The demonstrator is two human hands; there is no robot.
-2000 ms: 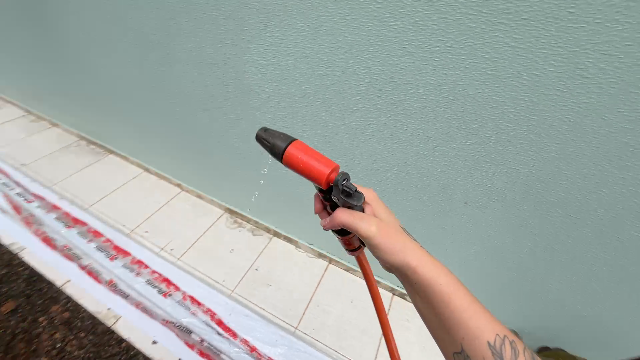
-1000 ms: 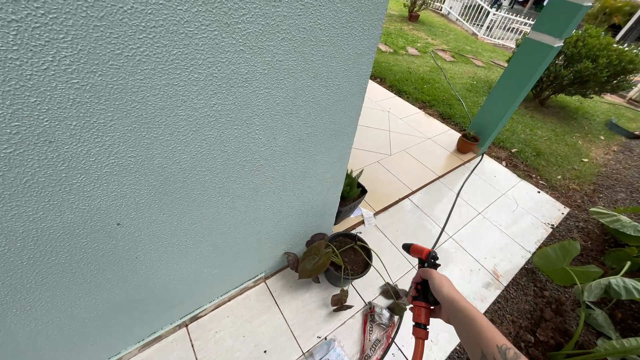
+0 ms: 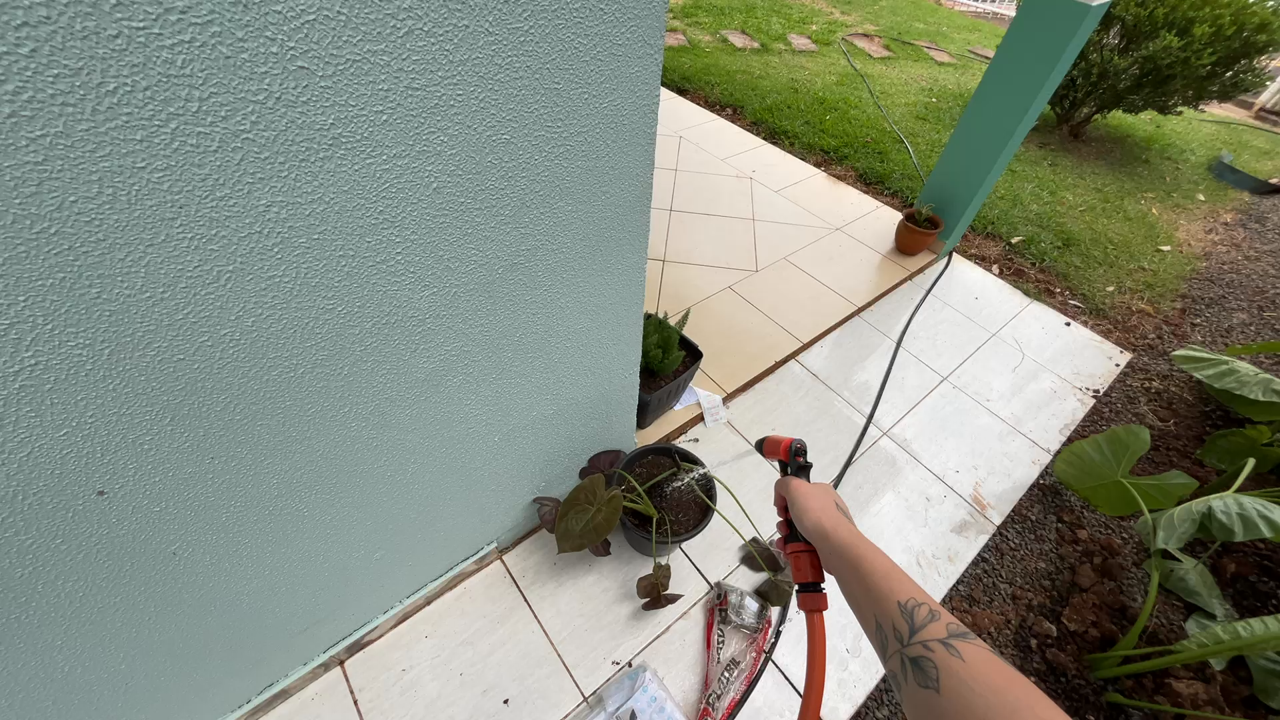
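My right hand (image 3: 812, 515) grips a red and black hose spray gun (image 3: 785, 452) joined to an orange hose (image 3: 815, 655). The nozzle points left, and water sprays from it into the soil of a round black plant pot (image 3: 650, 540). Dark-leaved stems (image 3: 590, 513) of the potted plant spread over both sides of the pot, which stands on white tiles by the wall corner. My left hand is out of view.
A textured green wall (image 3: 330, 300) fills the left. Behind its corner stands a square black planter (image 3: 668, 395). A dark cable or hose (image 3: 885, 370) crosses the tiles to a green post (image 3: 1010, 120) with a terracotta pot (image 3: 917, 232). Plastic packaging (image 3: 735, 640) lies below; a leafy garden bed (image 3: 1130, 590) borders the right.
The view has swung from the wall to the corner and garden. Two seconds ago only drops fell from the nozzle; water now sprays onto the potted soil. My right hand still holds the spray gun.
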